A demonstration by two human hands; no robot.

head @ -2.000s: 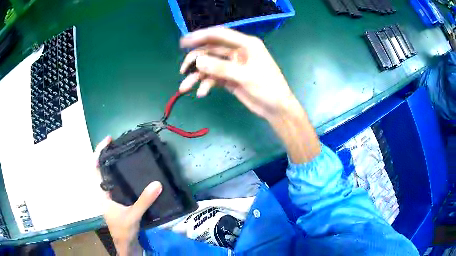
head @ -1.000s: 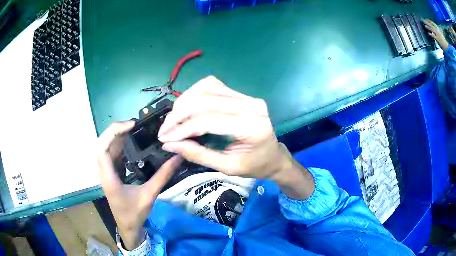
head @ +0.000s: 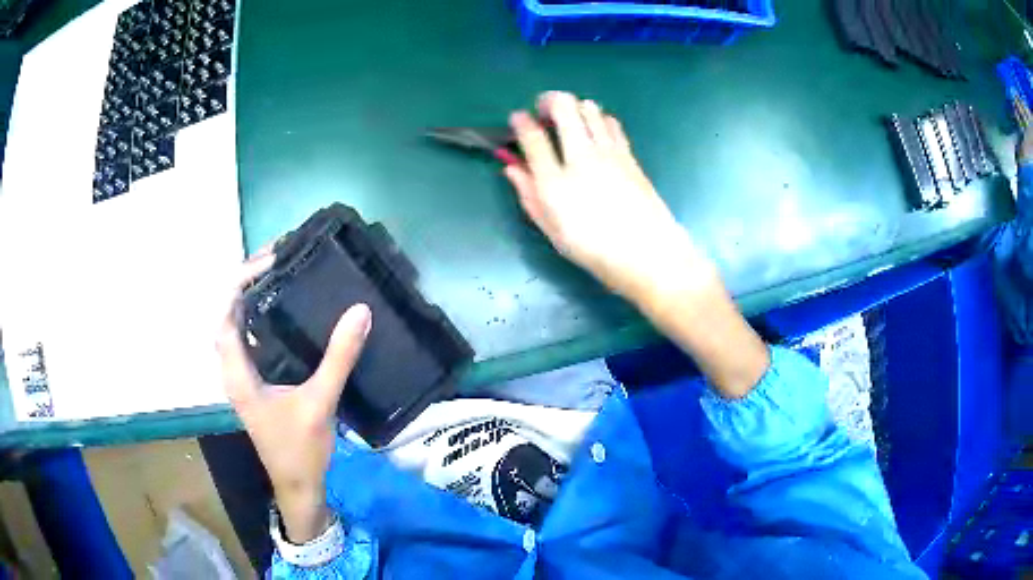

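A black rectangular housing (head: 391,340) is tilted at the bench's front edge, its flat dark face towards me. My left hand (head: 297,397) grips its left side, thumb across the face. My right hand (head: 578,170) is over the bench, beyond and to the right of the housing, with its fingers on the red-handled pliers (head: 504,154). The pliers' metal jaws point left and are blurred; most of the handles are hidden under the hand.
A white sheet (head: 170,283) with rows of black squares lies left. A blue parts bin (head: 648,25) is at the back. Dark bars (head: 938,156) lie far right, near another person's sleeve (head: 1012,232). A large blue box (head: 915,363) stands below the bench at right.
My right hand has left the housing and moved up and right onto the pliers, which have shifted right. The housing has turned its flat face towards me, still in my left hand.
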